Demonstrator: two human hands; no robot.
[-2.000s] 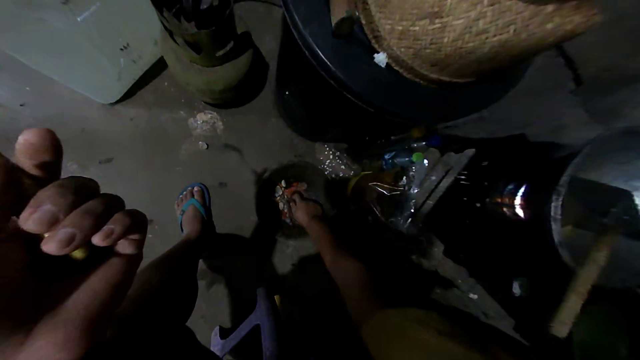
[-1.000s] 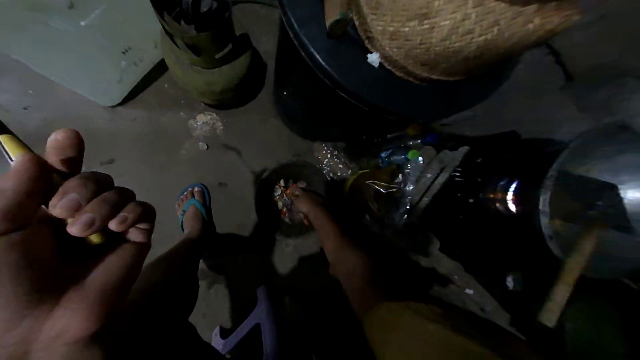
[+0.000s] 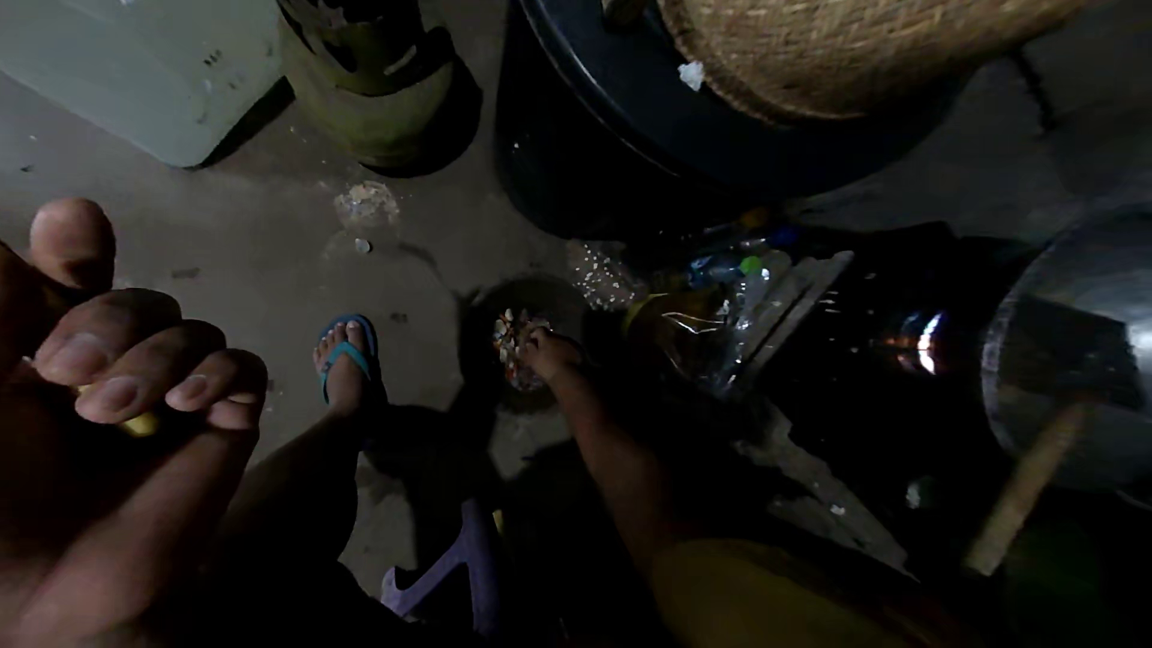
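At the left edge, large and near the camera, my left hand is curled around a slim yellow object whose end shows below the fingers; its kind cannot be told. My right hand reaches down into a dark round container on the floor. Its fingers touch a heap of small reddish and whitish pieces, too dim to name. Whether the fingers grip a piece is hidden.
A dark lidded drum bears a woven hat or basket. Plastic bottles and wooden pieces lie right of the container. A metal pot with a wooden handle stands far right. My sandaled foot is left.
My left hand has turned a little; a yellow length that stuck out above it one second ago no longer shows. My right hand stays at the container, its fingers slightly shifted.
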